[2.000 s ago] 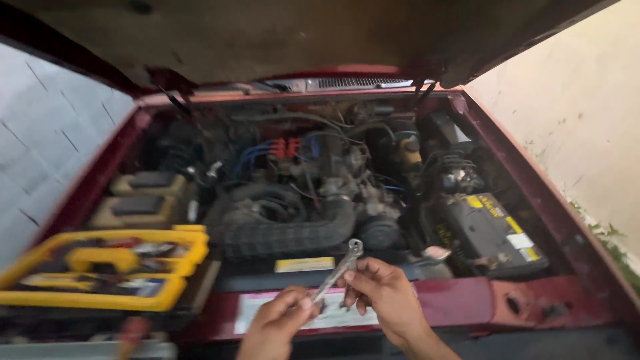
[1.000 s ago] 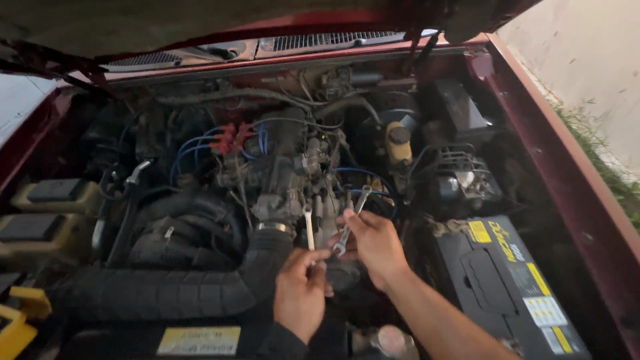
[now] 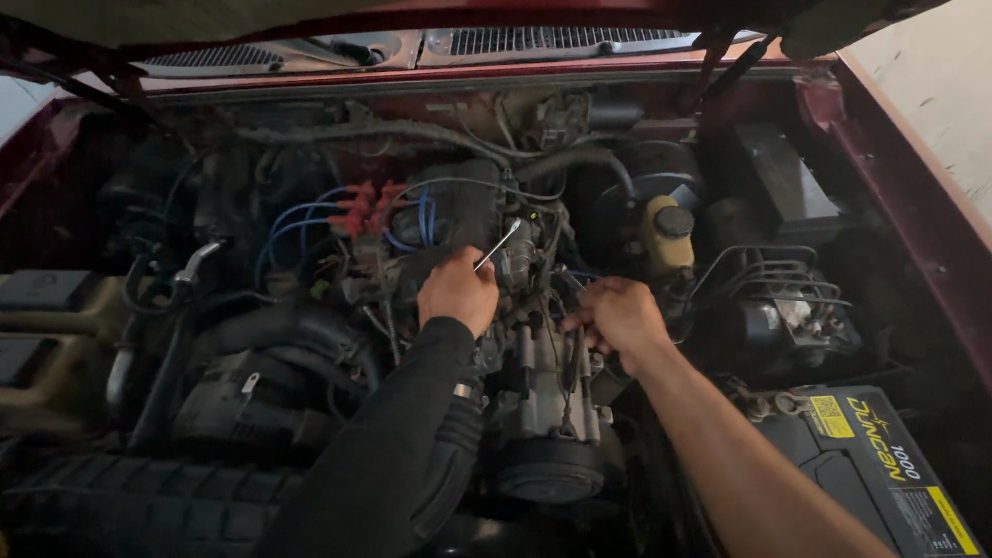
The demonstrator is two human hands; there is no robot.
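My left hand (image 3: 459, 294), below a dark sleeve, is closed around a slim metal wrench (image 3: 497, 244) whose head points up and right beside the throttle body (image 3: 521, 256). To its right, my right hand (image 3: 624, 314) grips a second metal wrench (image 3: 572, 279), with only its upper end showing among the hoses and wires. Both hands are over the middle of the engine. Red spark plug boots (image 3: 363, 209) with blue ignition wires (image 3: 302, 221) lie up and left of my left hand. Where the right wrench's other end lies is hidden by my fingers.
A car battery (image 3: 841, 465) fills the lower right. A brake fluid reservoir (image 3: 668, 232) and bent metal lines (image 3: 767, 263) stand right of my right hand. An alternator (image 3: 248, 395) and a ribbed black air duct (image 3: 147, 496) are at left. The raised hood (image 3: 496, 12) hangs overhead.
The hands have moved apart and farther over the engine; a second ago they were close together with the wrenches. The view has come closer to the engine, and the yellow tool tray has nearly left it.
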